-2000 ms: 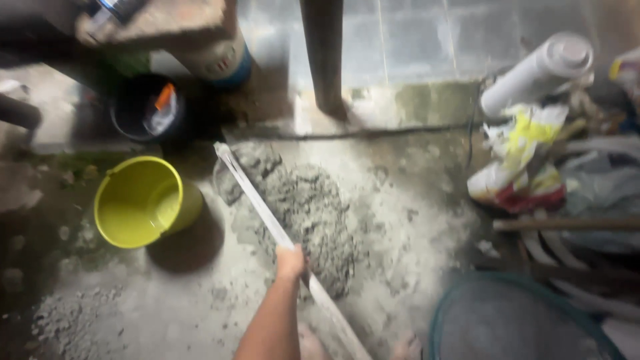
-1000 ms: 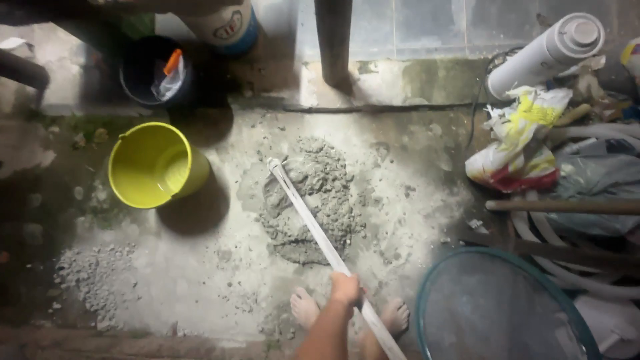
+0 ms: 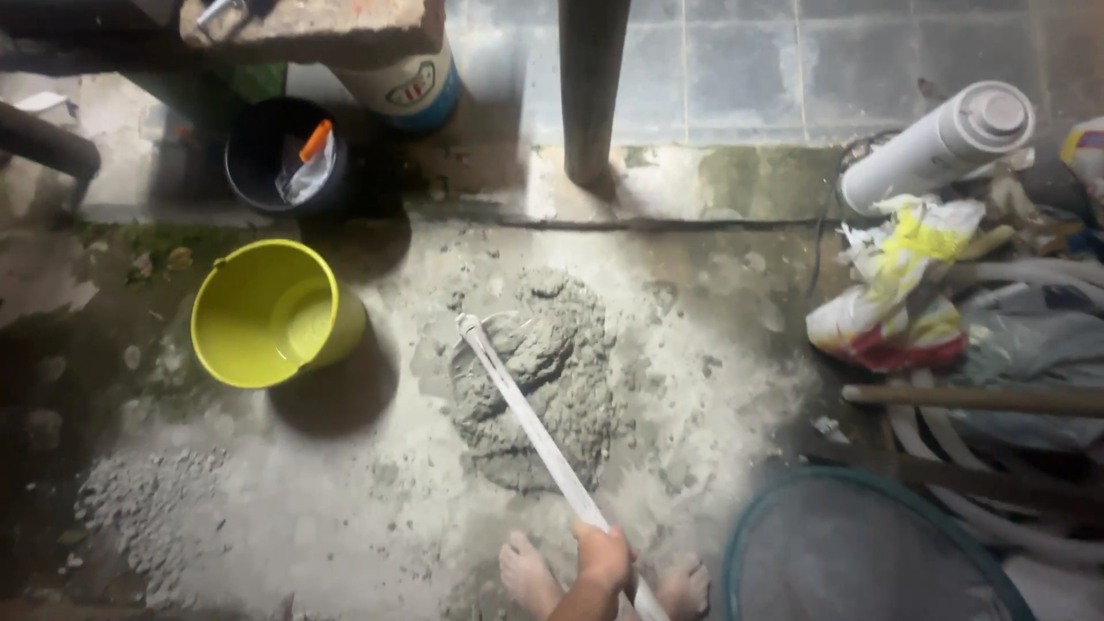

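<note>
My left hand (image 3: 602, 556) is closed around the pale, long wooden handle (image 3: 552, 453) of a tool, apparently a hoe, in front of my bare feet. The handle slants from the lower right up to the tool's head (image 3: 468, 325), at the upper left part of a heap of wet grey mortar (image 3: 552, 371). The blade is mostly hidden in the mortar. My right hand is out of view; the handle's lower end runs past the bottom edge.
A yellow bucket (image 3: 263, 315) stands left of the heap, with a black bucket (image 3: 250, 168) behind it. Grey gravel (image 3: 147, 509) lies lower left. A green-rimmed round object (image 3: 862, 552), a wooden pole (image 3: 975, 398), a torn plastic bag (image 3: 897, 328) and a white cylinder (image 3: 936, 147) lie right. A post (image 3: 591, 95) stands behind.
From the earliest frame, the tool's head has come from beyond the heap's upper left edge in toward the heap and my feet. My left hand has kept its hold on the handle.
</note>
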